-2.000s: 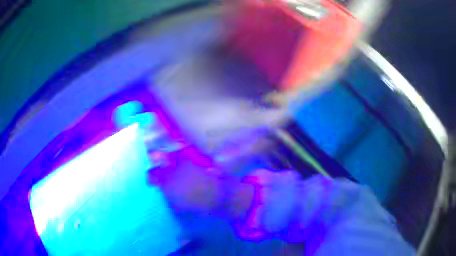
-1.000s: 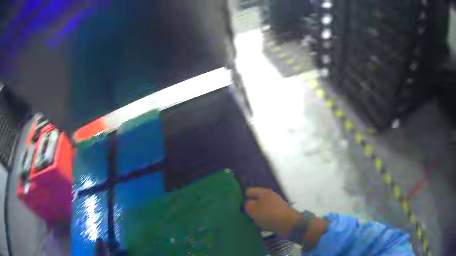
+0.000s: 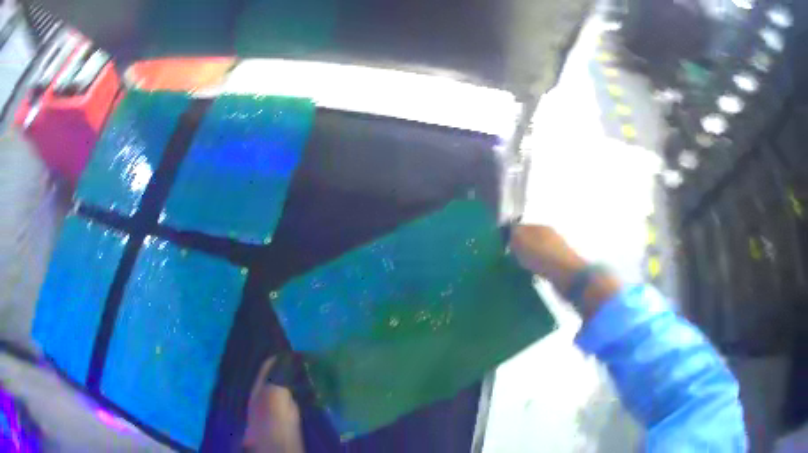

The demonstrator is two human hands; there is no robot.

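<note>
A green-blue circuit board (image 3: 416, 310) is held tilted over the right part of a black rack tray (image 3: 390, 172). My right hand (image 3: 549, 252) grips its right edge near the upper corner; a dark band shows at the wrist, above a blue sleeve. My left hand (image 3: 273, 416) is at the board's lower left edge, partly hidden and blurred, with something dark at its fingertips. Its hold on the board is hard to make out, but it touches or nearly touches that edge.
Several boards (image 3: 173, 332) lie on the tray's left side with dark gaps between them. A red bin (image 3: 71, 115) stands at the far left. Dark stacks with pale labels (image 3: 744, 133) stand at the right, beyond the bright floor (image 3: 602, 168) with yellow-black tape.
The view has turned from the purple-lit booth to the rack. Since one second ago, the board has come into fuller view, angled over the tray, and my left hand shows clearly at its lower left.
</note>
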